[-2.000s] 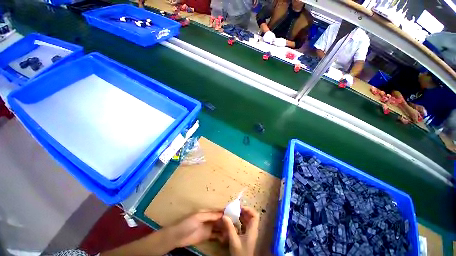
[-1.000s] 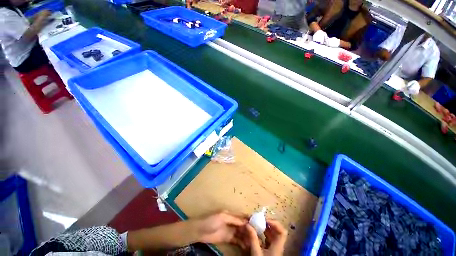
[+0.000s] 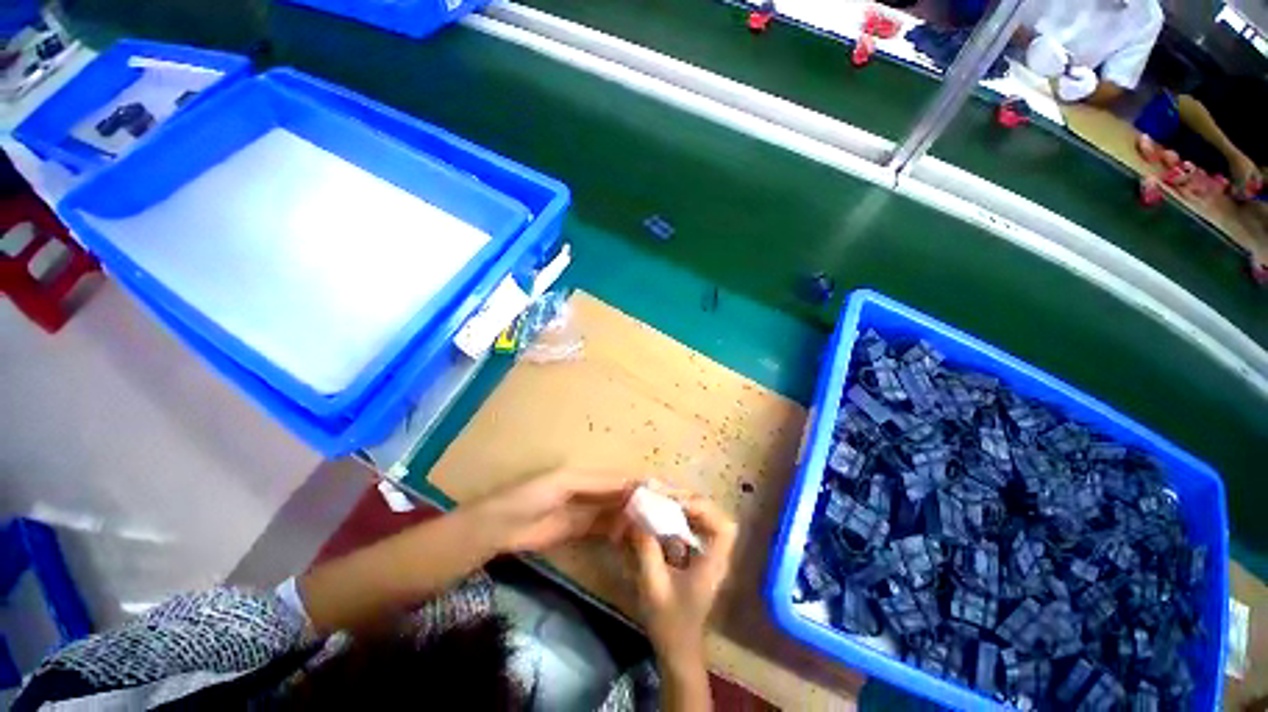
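Note:
A small white glue bottle [image 3: 663, 516] is between my hands, low over the tan work board [image 3: 612, 369]. It lies tilted, and its thin nozzle cannot be made out. My right hand [image 3: 684, 559] is closed around the bottle. A small dark spot shows between its fingers just below the bottle; I cannot tell if it is a part. My left hand [image 3: 563, 509] is against the bottle's left side with fingers curled; whether it holds anything is hidden.
A blue bin [image 3: 790, 549] heaped with dark parts stands right of the board. Stacked blue trays [image 3: 549, 223] with pale liner stand left. A clear bag [image 3: 554, 334] lies at the board's corner. The green conveyor [image 3: 626, 125] runs beyond, with people's hands on its far side.
The camera view has shifted, bringing more of the parts bin into view. The bottle has tipped from nozzle-up to lying tilted between my hands.

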